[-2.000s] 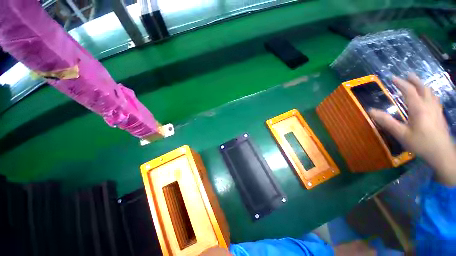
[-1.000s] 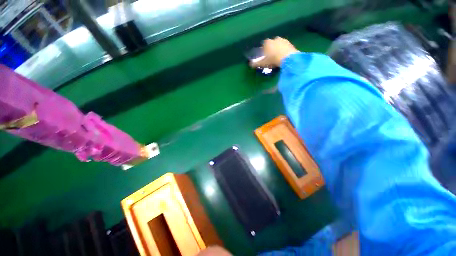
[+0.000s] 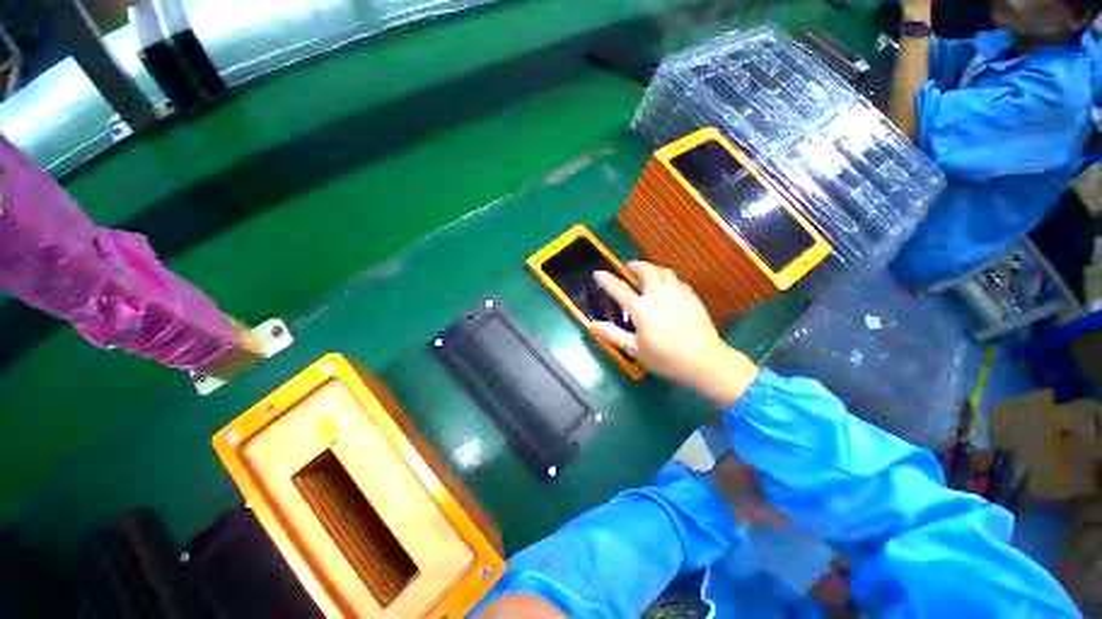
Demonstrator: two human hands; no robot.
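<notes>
A glossy black screen assembly [image 3: 575, 262] lies in the single orange fixture frame [image 3: 581, 232] at the middle of the bench. My right hand [image 3: 671, 327] is over it, fingers apart, fingertips resting on the glass and near the frame's edge. A flat black fixture base [image 3: 517, 385] lies to the left. A tall stack of orange frames with an open central slot [image 3: 284, 474] stands at lower left. My left hand [image 3: 522, 607] is blurred and cut off by the bottom edge, beside this stack; its fingers are hidden.
Another orange stack [image 3: 695, 248] at right has a black screen in its top frame. Clear blister trays [image 3: 798, 133] stand behind it. A pink-wrapped post [image 3: 115, 284] is at left, dark foam trays [image 3: 115, 568] at lower left. Another person's blue sleeve [image 3: 1003, 121] shows at upper right.
My right hand has come back from the far green strip to the single orange frame. That frame was empty and now holds a black screen. The dark block on the far strip no longer shows there.
</notes>
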